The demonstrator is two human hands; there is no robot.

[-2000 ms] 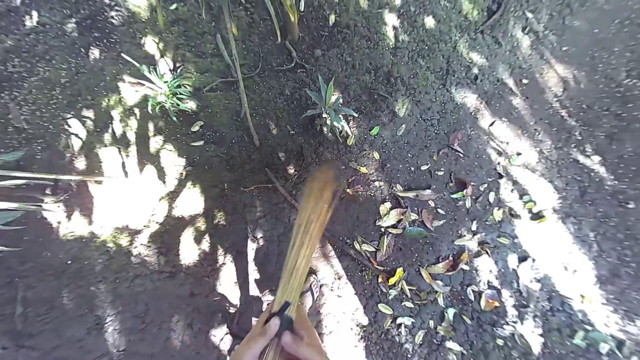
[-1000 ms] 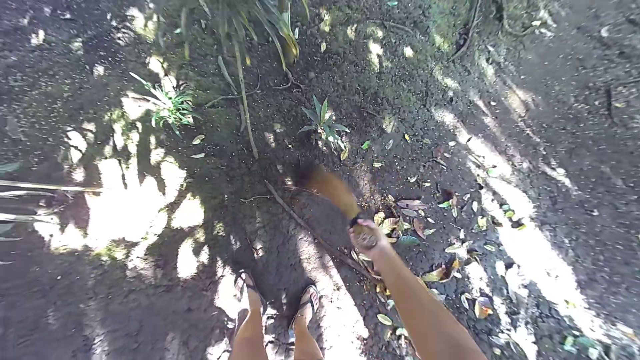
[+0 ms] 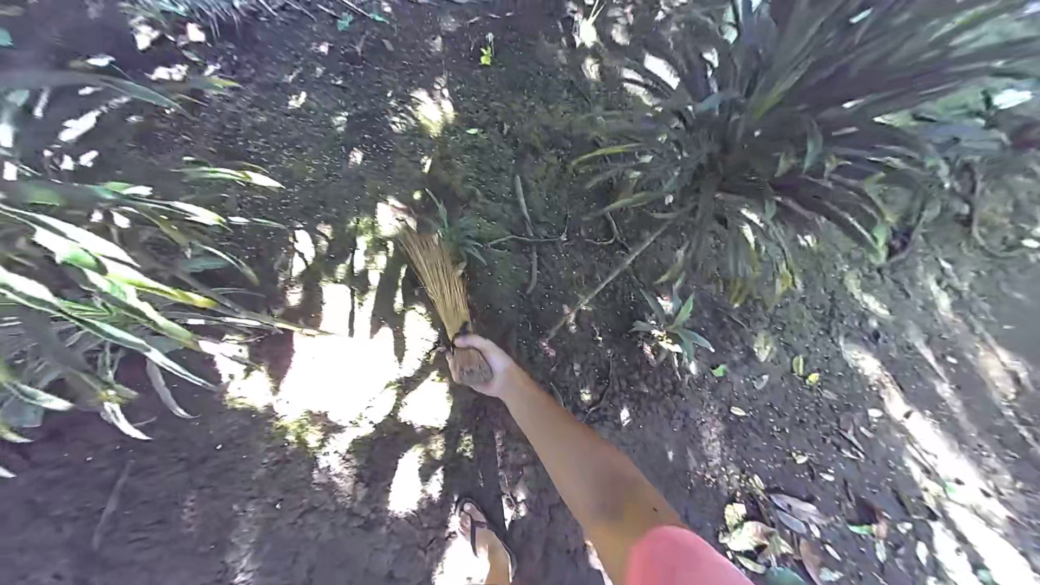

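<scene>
My right hand (image 3: 481,366), on an arm with a pink sleeve coming from the lower right, grips a short hand broom of stiff straw-coloured bristles (image 3: 439,272) at its bound end. The bristles fan out up and to the left, their tips beside a small tuft of green leaves (image 3: 457,236) on the dark soil. Dry and green fallen leaves (image 3: 780,528) lie in a loose patch at the lower right, apart from the broom. My left hand is out of view.
A large leafy plant (image 3: 723,154) spreads at the upper right, and long-leaved plants (image 3: 89,276) reach in from the left. A thin stick (image 3: 609,280) lies on the ground near a small seedling (image 3: 678,329). My sandalled foot (image 3: 479,528) shows at the bottom.
Two hands were at the broom's bound end two seconds ago; now only the right holds it. The broom has moved left, away from the leaf patch, beside the green tuft. The view has shifted left.
</scene>
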